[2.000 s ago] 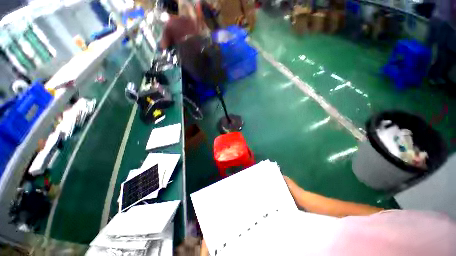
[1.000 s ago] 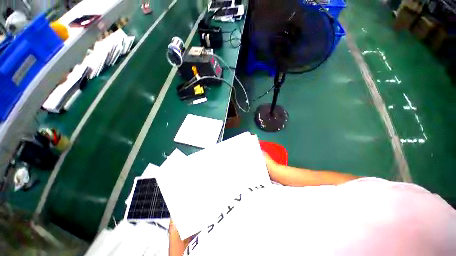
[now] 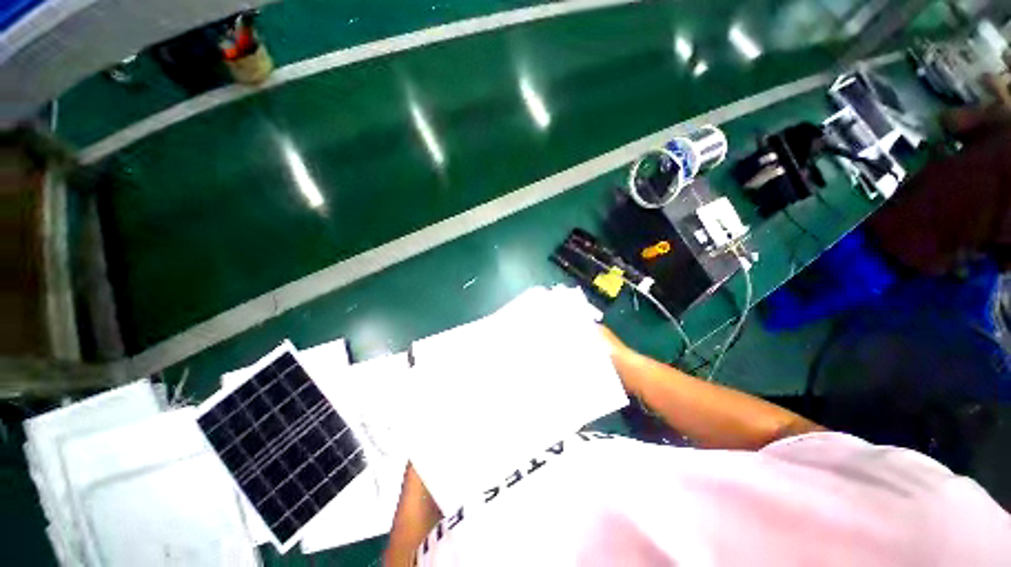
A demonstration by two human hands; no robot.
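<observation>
A stack of white-backed panels (image 3: 510,388) is held against my body, white side up, over the bench's front part. My right hand (image 3: 616,346) grips its right edge; the fingers are mostly hidden by the panels. My left hand is hidden under the stack's near left side; only the left wrist and forearm show there. A panel with its dark gridded front up (image 3: 286,443) lies on white panels at the left.
Piles of white panels (image 3: 155,487) lie at the left. A black soldering station (image 3: 676,249), wire spool (image 3: 701,146), iron stand with yellow sponge (image 3: 608,281) and cables are right of the stack. A person's dark sleeve (image 3: 942,199) is far right. The green bench (image 3: 366,166) has pale strips.
My view has turned left from the aisle to the bench. The held stack has come from over the aisle to over the bench, beside the dark gridded panel. The red stool is out of view.
</observation>
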